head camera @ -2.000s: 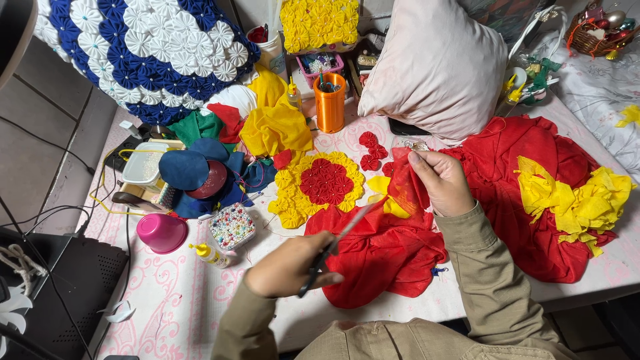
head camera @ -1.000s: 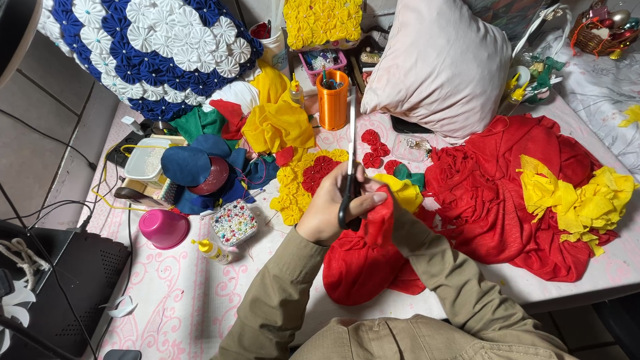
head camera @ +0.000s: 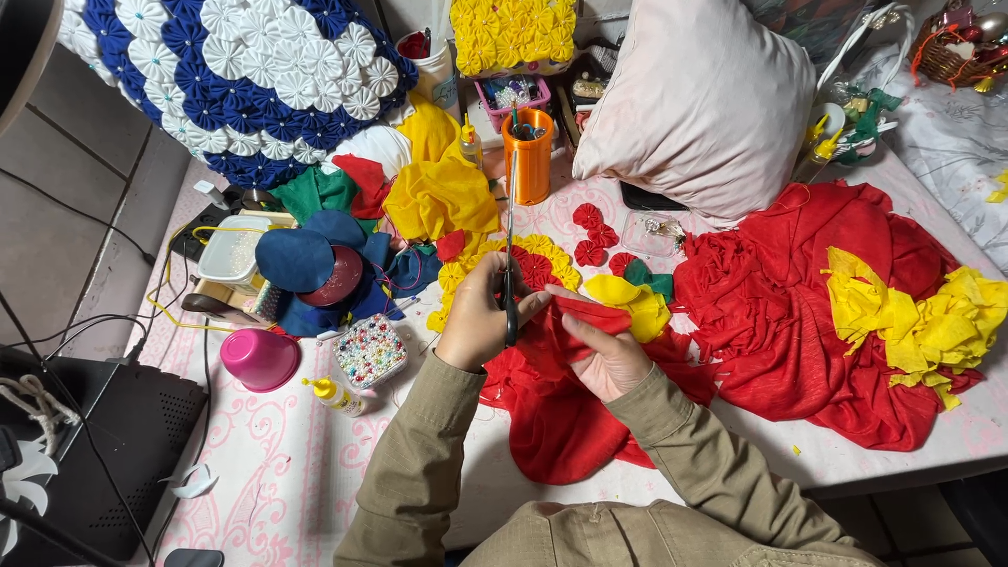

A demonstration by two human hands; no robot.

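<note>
My left hand [head camera: 482, 315] holds black-handled scissors [head camera: 510, 299], their blades pointing away from me toward an orange cup [head camera: 528, 157]. The thumb also meets the edge of a red cloth [head camera: 563, 417]. My right hand [head camera: 606, 354] has that cloth's raised fold between its fingers, just right of the scissors. The rest of the cloth lies bunched on the table below both hands. Behind my left hand lies a yellow and red fabric yo-yo piece [head camera: 543, 264], partly hidden. Small red fabric yo-yos [head camera: 602, 235] lie beyond the hands, and a yellow cloth piece [head camera: 630, 303] is beside my right hand.
A large red cloth heap [head camera: 787, 315] with yellow scraps [head camera: 913, 315] lies at right. On the left are a box of beads [head camera: 370, 350], a glue bottle [head camera: 335, 396], a pink cup [head camera: 260, 360] and blue fabric circles [head camera: 295, 260]. A pillow [head camera: 701, 110] stands behind.
Two seconds ago the scissors pointed up and right, with my right hand holding red cloth higher up. Both hands have since come together, and the scissors point straight away from me.
</note>
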